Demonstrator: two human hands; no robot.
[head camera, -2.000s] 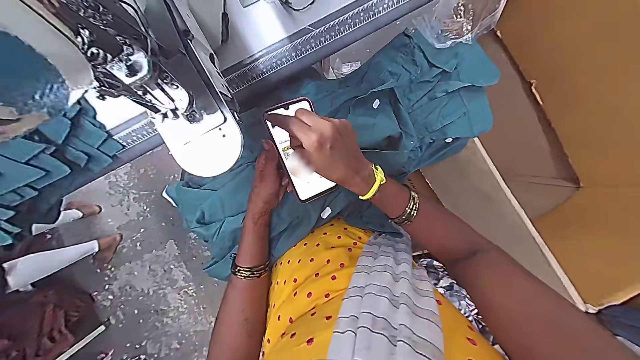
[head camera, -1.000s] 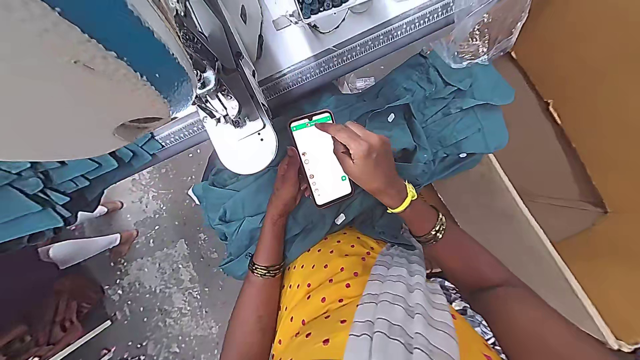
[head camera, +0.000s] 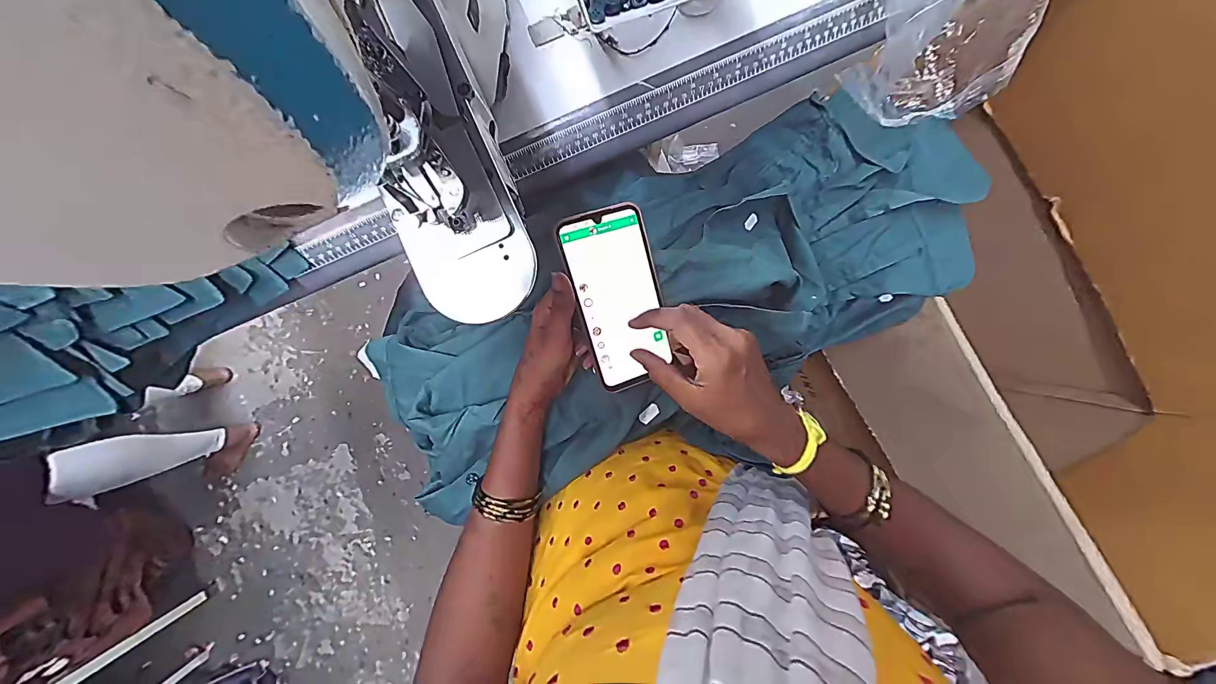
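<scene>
A smartphone (head camera: 613, 294) with a lit white screen and a green top bar lies in my left hand (head camera: 551, 347), which grips it along its left edge. My right hand (head camera: 717, 375) hovers over the lower right of the screen, thumb and index finger apart, holding nothing. Teal garments (head camera: 722, 247) with small white tags are spread beneath the phone and across my lap. Just left of the phone is the rounded white arm end of an industrial sewing machine (head camera: 480, 271); its needle area is at the top of that arm.
A measuring scale strip (head camera: 693, 100) runs along the table edge. Clear plastic wrap (head camera: 950, 62) is at the top right, beside a large cardboard box (head camera: 1121, 237). Stacked teal fabric pieces (head camera: 114, 323) are on the left. Another person's legs (head camera: 142, 461) show at lower left.
My right hand has moved down the phone from near its top, and its fingers have spread. The screen shows a green-barred page unlike the one two seconds ago. The view has shifted somewhat.
</scene>
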